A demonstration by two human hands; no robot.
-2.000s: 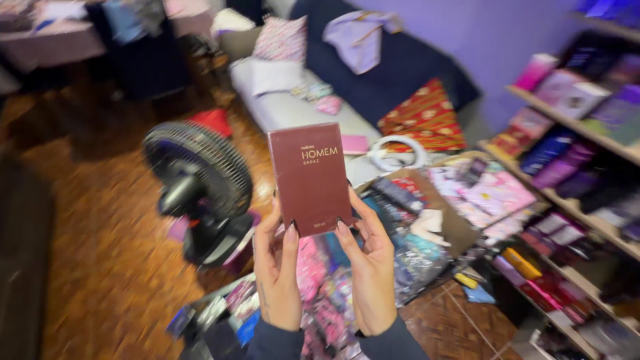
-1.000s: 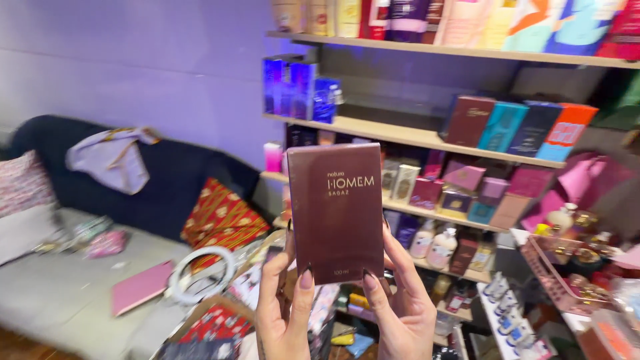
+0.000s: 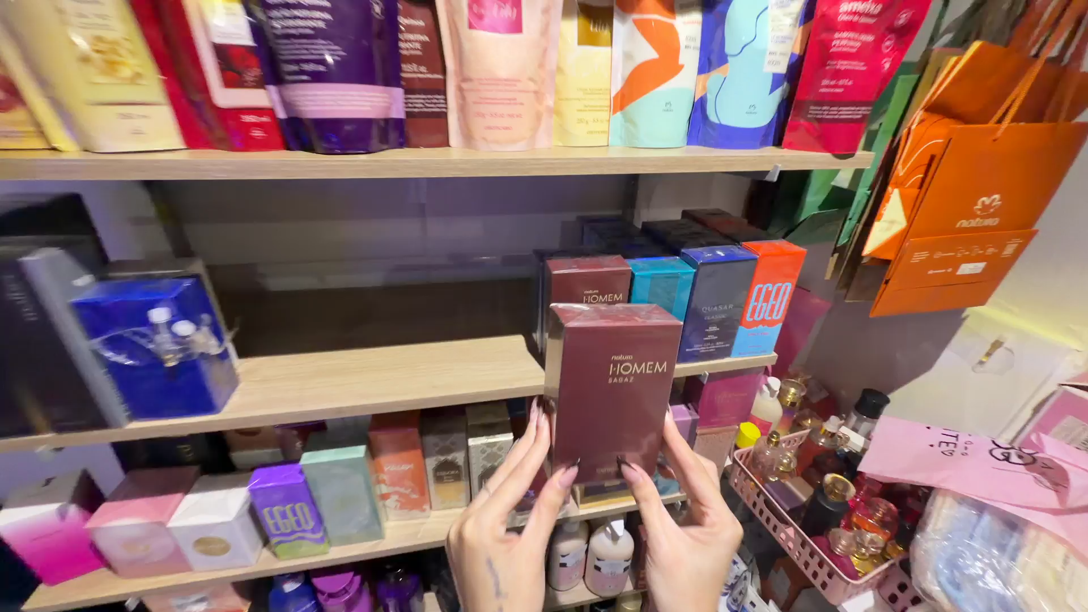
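Note:
A maroon Natura Homem perfume box [image 3: 610,399] stands upright between my two hands, its printed front facing me. My left hand [image 3: 503,514] grips its lower left edge, thumb on the front face. On the lower right edge is my right hand [image 3: 687,518], its thumb also on the front. Just behind the box, at the right part of the middle shelf, is a similar maroon box [image 3: 586,279]. Beside that one stand a teal box [image 3: 660,285], a dark blue Quasar box [image 3: 716,302] and an orange and blue Egeo box [image 3: 769,297].
Refill pouches [image 3: 501,76] line the upper shelf [image 3: 425,164]. A blue box [image 3: 161,348] sits on the middle shelf [image 3: 382,378], left. Below are several cartons [image 3: 344,493]. At right, a pink basket [image 3: 795,540] holds bottles, and orange paper bags [image 3: 977,204] hang above.
The view has swung right from the sofa and fan to the shelves, now close in front. Both hands still hold the maroon box, now lower in view.

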